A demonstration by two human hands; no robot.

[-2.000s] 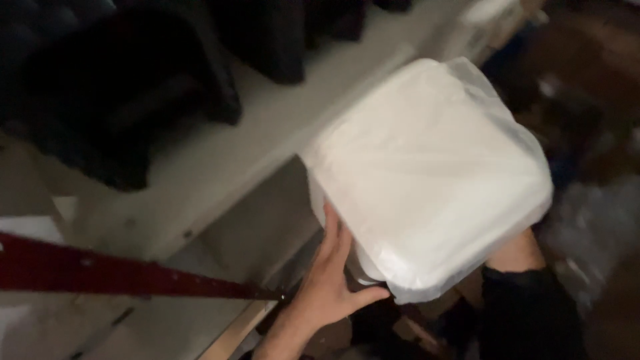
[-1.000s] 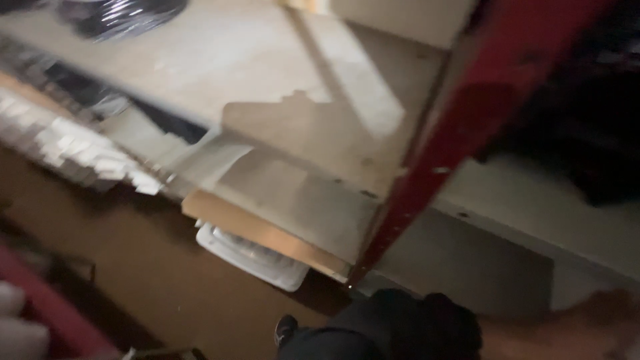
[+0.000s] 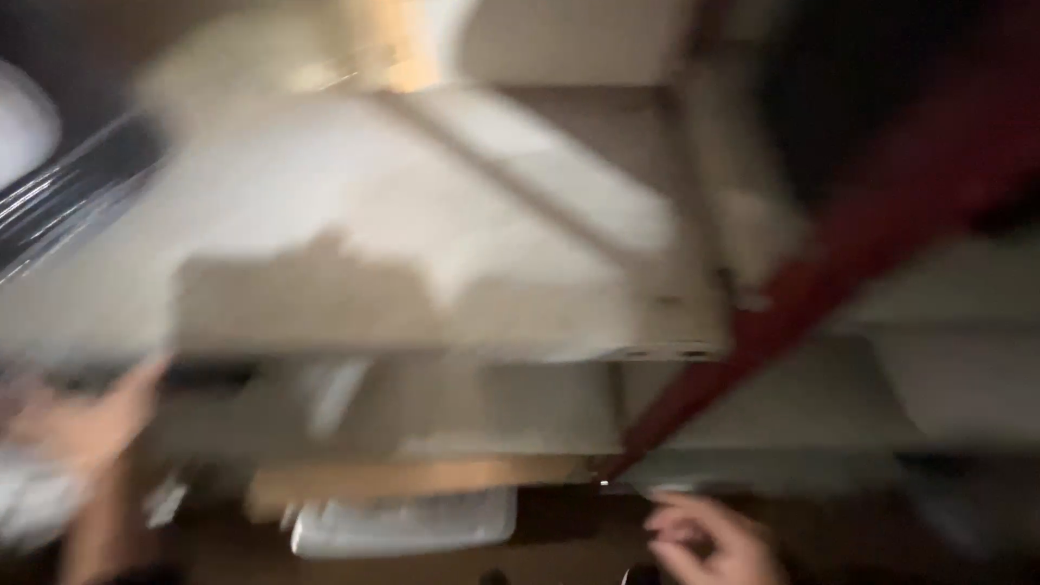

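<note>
The head view is strongly blurred. My left hand [image 3: 89, 426] is at the lower left, near the front edge of a pale shelf [image 3: 390, 301]; its fingers look spread, and nothing is plainly held in it. At the bottom right is my right hand [image 3: 707, 532], below the foot of a red metal shelf upright [image 3: 772, 313]. Its fingers are partly curled and apart, with no object between them. Between the hands, low down, a white plastic container [image 3: 402, 524] lies under a tan board edge [image 3: 422, 478].
A dark bundle in shiny plastic wrap [image 3: 81, 191] is at the shelf's left. A pale box-like block [image 3: 573, 41] stands at the back. Whitish items [image 3: 36, 496] lie at the lower left, and the red upright crosses the right side.
The white wrapped stack held two seconds ago is out of view. The view has swung to another shelf bay. Both hands now show at the lower edge, where one second ago only one arm was seen.
</note>
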